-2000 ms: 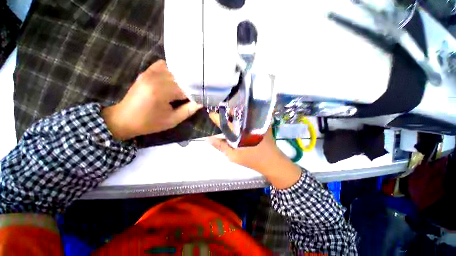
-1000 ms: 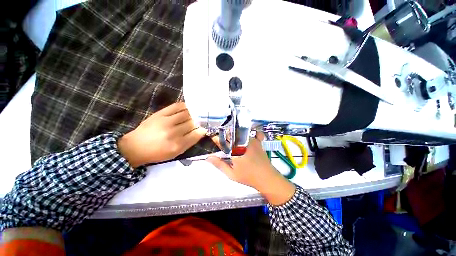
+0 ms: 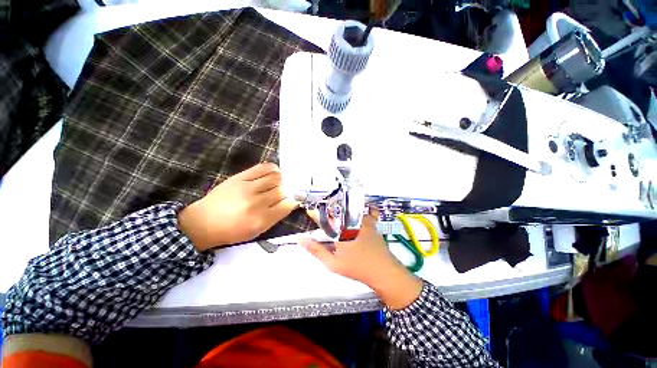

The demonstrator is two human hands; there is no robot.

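A dark brown plaid panel lies on the table left of the white sewing machine head. My left hand rests on the panel's near right part, its fingertips pinching the cloth's edge beside the needle area. My right hand is in front of the needle area, thumb and fingers spread around it. Its fingertips are partly hidden behind the shiny take-up guard, so I cannot tell whether they hold cloth. The needle and presser foot are hidden.
Scissors with yellow and green handles lie under the machine arm. Dark scraps lie to their right. Tweezers rest on the machine head, near a grey ribbed knob. A scale runs along the table's front edge. A plaid bundle is at far left.
The view has shifted, showing more of the machine top and the panel's far edge. Both hands stay at the needle area with little visible change in their pose.
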